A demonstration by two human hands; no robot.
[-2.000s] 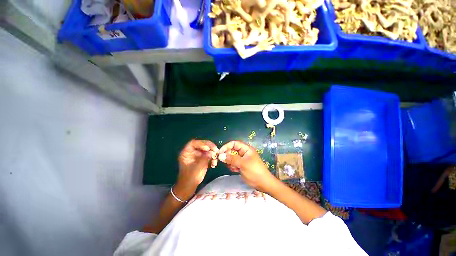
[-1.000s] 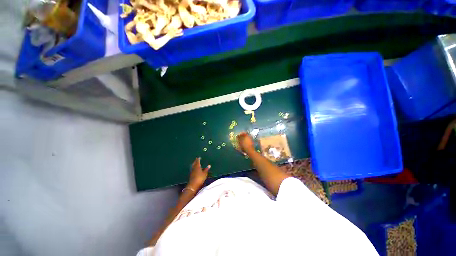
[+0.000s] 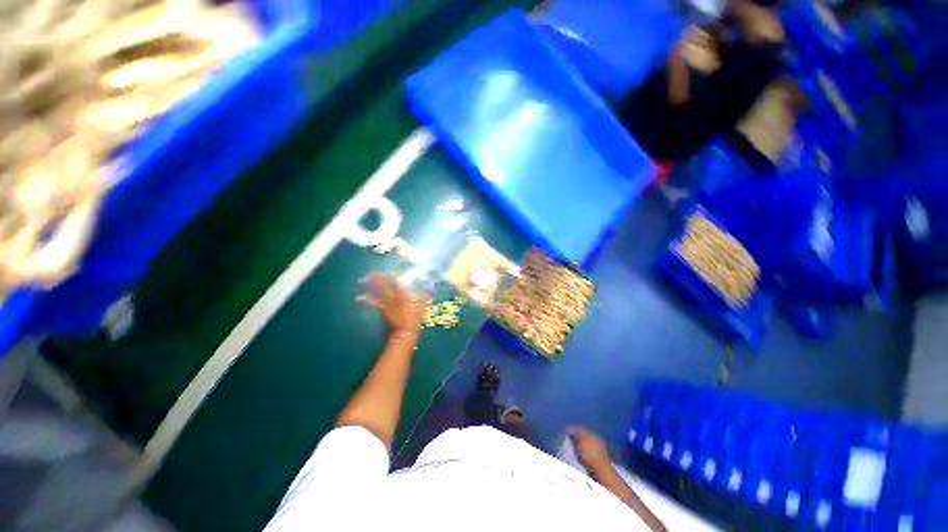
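Observation:
The view is tilted and blurred. My left hand [image 3: 395, 303] is over the green bench [image 3: 312, 358], fingers apart, with nothing visible in it. Small yellow rings [image 3: 444, 312] lie in a cluster just right of it. A white ring [image 3: 372, 221] lies above it by the pale bench strip. A brown square block [image 3: 475, 266] with a whitish middle sits at the bench edge. My right hand [image 3: 590, 449] is low, right of my body and off the bench; something pale shows at its fingers, and its grip is unclear.
A large blue tray [image 3: 541, 145] sits at the bench's far end. A container of small beige parts [image 3: 546, 301] adjoins the bench edge. A blue bin [image 3: 198, 156] of larger beige pieces is upper left. Blue crates [image 3: 769, 447] stand lower right; another person [image 3: 712, 94] is upper right.
The view has swung right. My right hand has left the yellow rings and moved off the bench to my right side. My left hand has moved forward beside the rings.

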